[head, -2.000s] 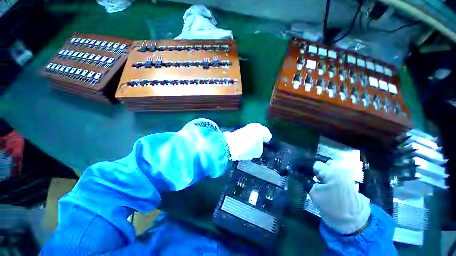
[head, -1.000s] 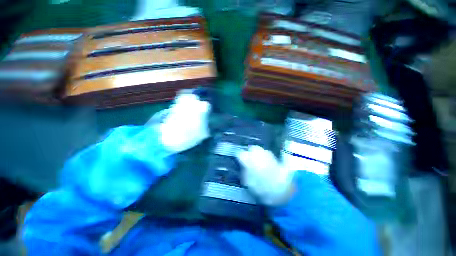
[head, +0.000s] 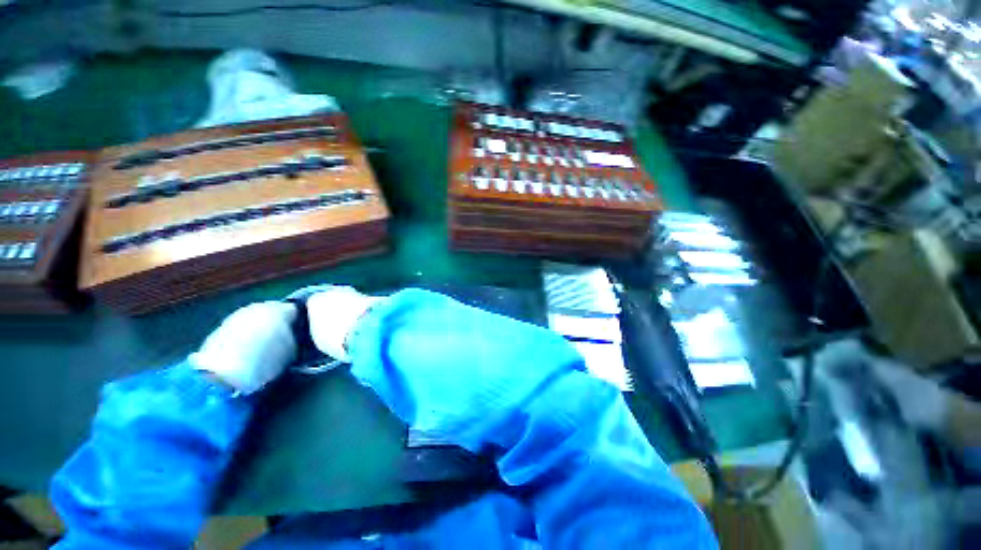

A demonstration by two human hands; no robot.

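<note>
My left hand (head: pixel 250 346), in a white glove, is at a round, pale-rimmed bowl (head: pixel 320 366) in front of the middle stack. My right hand (head: pixel 336 320), also gloved in white, reaches across to the same bowl and meets the left. Dark fingertips meet over the bowl; whether they hold a small piece cannot be told. The dark assembly jig (head: pixel 436 462) lies mostly hidden under my right sleeve. Silver-white heat sinks (head: pixel 582 292) lie right of my forearm.
Orange-brown component trays are stacked at the middle left (head: pixel 231 242), far left (head: pixel 27 285) and right (head: pixel 549 231). The black screwdriver (head: pixel 665 360) and its cord lie right of the heat sinks. More heat sinks (head: pixel 715 333) sit beyond. Cardboard boxes stand far right.
The view has turned right. My right hand has left the jig and crossed left to the bowl beside my left hand. The screwdriver at right has come into clear view.
</note>
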